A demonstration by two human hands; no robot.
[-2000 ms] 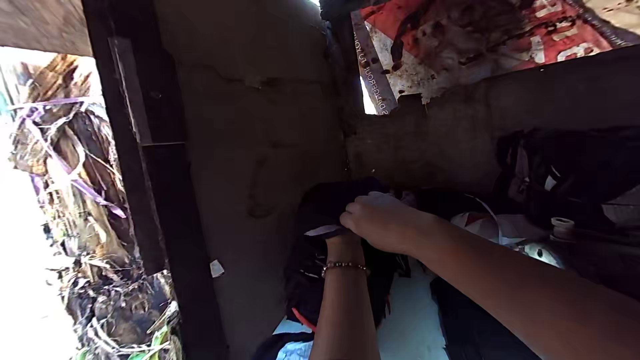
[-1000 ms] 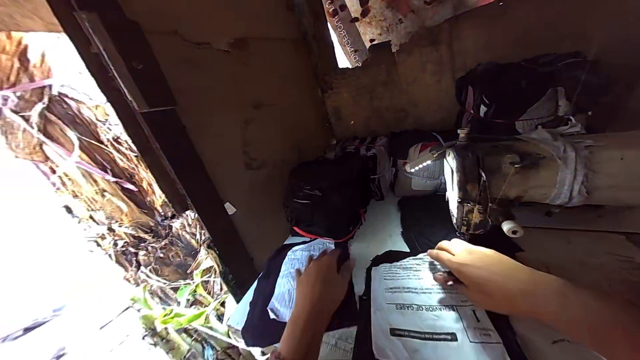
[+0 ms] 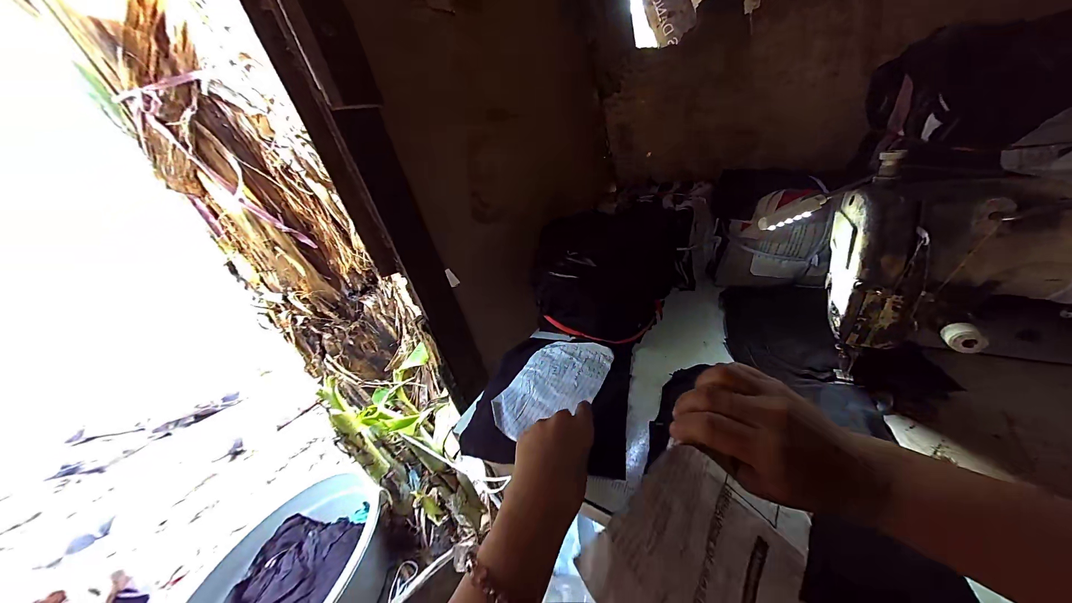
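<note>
My right hand (image 3: 745, 427) grips the top edge of a printed sheet of paper (image 3: 695, 528), which is lifted and tilted over black fabric. My left hand (image 3: 557, 444) rests at the lower edge of a cut paper piece (image 3: 557, 385) lying on black cloth (image 3: 614, 419); its fingers are curled, and whether they pinch anything is unclear. Behind them sits a black bundle with red edging (image 3: 607, 268). At the right is a worn sewing machine (image 3: 879, 268), with dark fabric (image 3: 779, 335) beside its needle.
A lit lamp strip (image 3: 791, 213) points at the machine. A white thread spool (image 3: 963, 337) lies by it. Wrapped bundles (image 3: 775, 234) stand behind. At the left are a dark wooden post (image 3: 394, 201), a plant trunk (image 3: 226, 159) and a basin (image 3: 368, 536) holding dark cloth.
The printed sheet lay flat a second ago; my right hand has raised and tilted it. My left hand has moved off the middle of the paper piece to its lower edge. The view has swung left.
</note>
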